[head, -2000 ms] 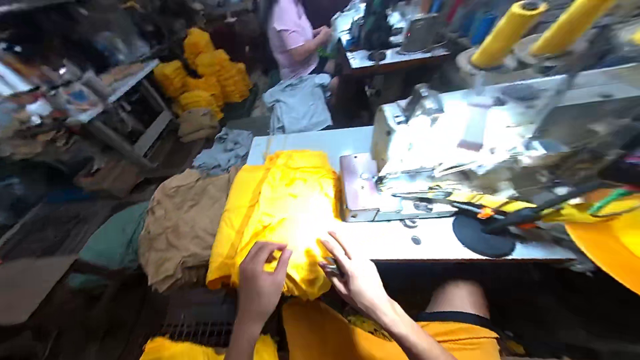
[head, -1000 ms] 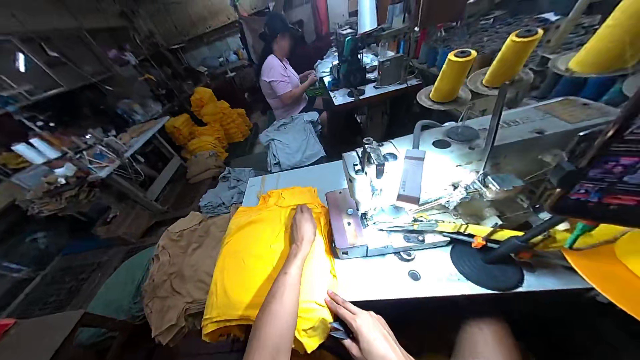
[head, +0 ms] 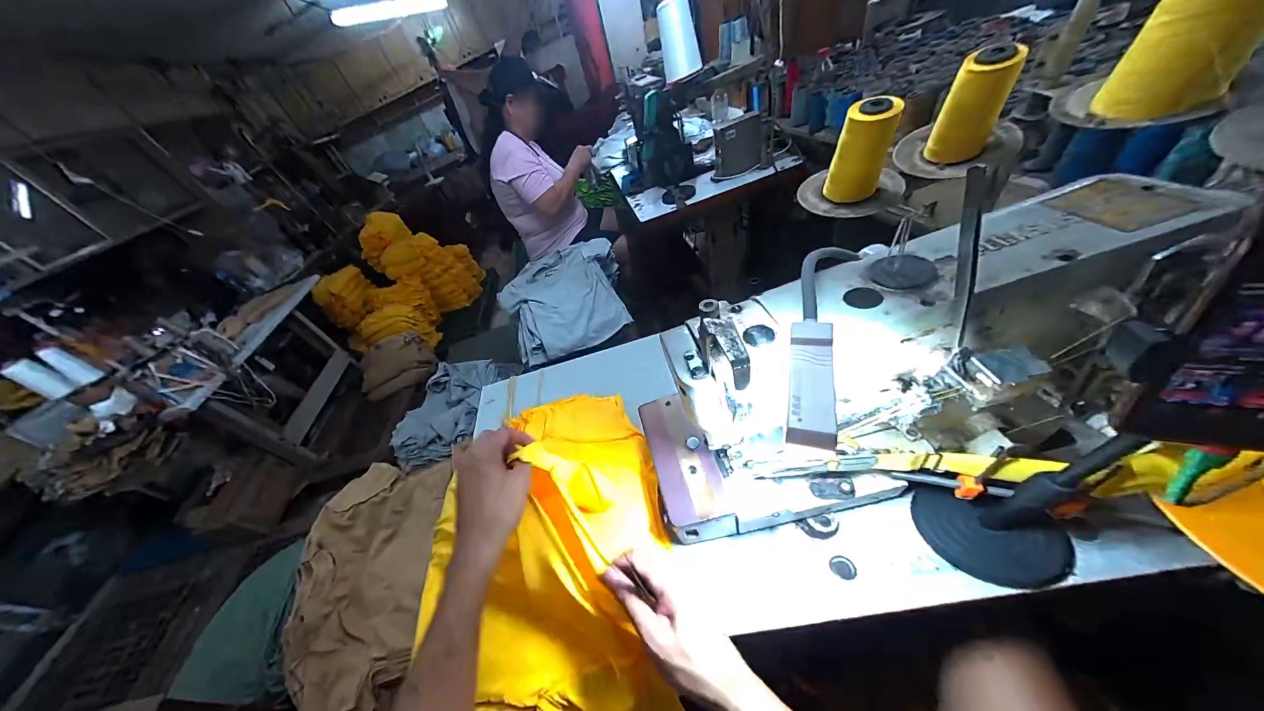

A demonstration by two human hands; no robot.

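Note:
A stack of yellow fabric pieces (head: 583, 494) lies on the white sewing table, left of the lit industrial sewing machine (head: 731, 395). My left hand (head: 494, 484) pinches the top piece near the stack's far left corner and lifts a fold of it. At the stack's right edge, my right hand (head: 647, 602) holds a small dark tool, partly hidden by the fingers; its kind cannot be told. A metal plate (head: 681, 459) of the machine sits just right of the cloth.
Brown fabric (head: 365, 583) and grey fabric (head: 444, 410) lie left of the table. Yellow thread cones (head: 864, 148) stand behind the machine. A co-worker (head: 538, 178) sits at another sewing table. Yellow bundles (head: 405, 276) are piled at the back left. A black round base (head: 992, 533) stands at right.
My left hand has moved from the stack's near end to its far left corner, where it now lifts cloth. The view has swung upward.

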